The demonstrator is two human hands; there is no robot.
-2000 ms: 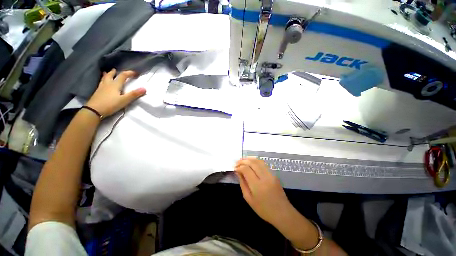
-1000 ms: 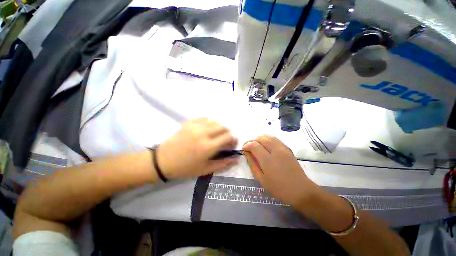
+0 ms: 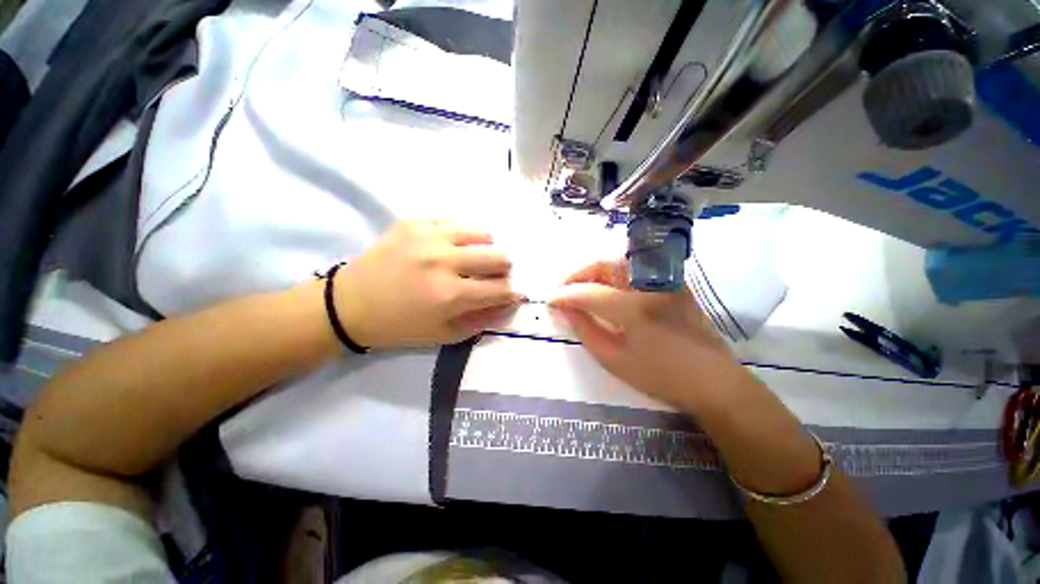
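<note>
A large pale garment panel (image 3: pixel 308 148) with dark grey edges lies left of the needle and hangs over the table's front edge. My left hand (image 3: pixel 439 285) pinches the panel's edge with its fingertips. My right hand (image 3: pixel 639 331) pinches the same edge close beside it, just in front of the presser foot (image 3: pixel 610 217). The edge between the fingertips is small and overexposed. The white sewing machine head (image 3: pixel 730 137) stands above and behind my right hand.
Black thread snips (image 3: pixel 890 345) and a fanned stack of white pieces (image 3: pixel 736 280) lie right of the needle. A ruler strip (image 3: pixel 570 439) runs along the front edge. Red and yellow scissor loops (image 3: pixel 1023 434) are at the far right. Dark fabric (image 3: pixel 68 126) is piled at the left.
My left hand has come from the panel's far left to the edge beside my right hand. Both hands have moved with the edge towards the presser foot. The view has moved closer.
</note>
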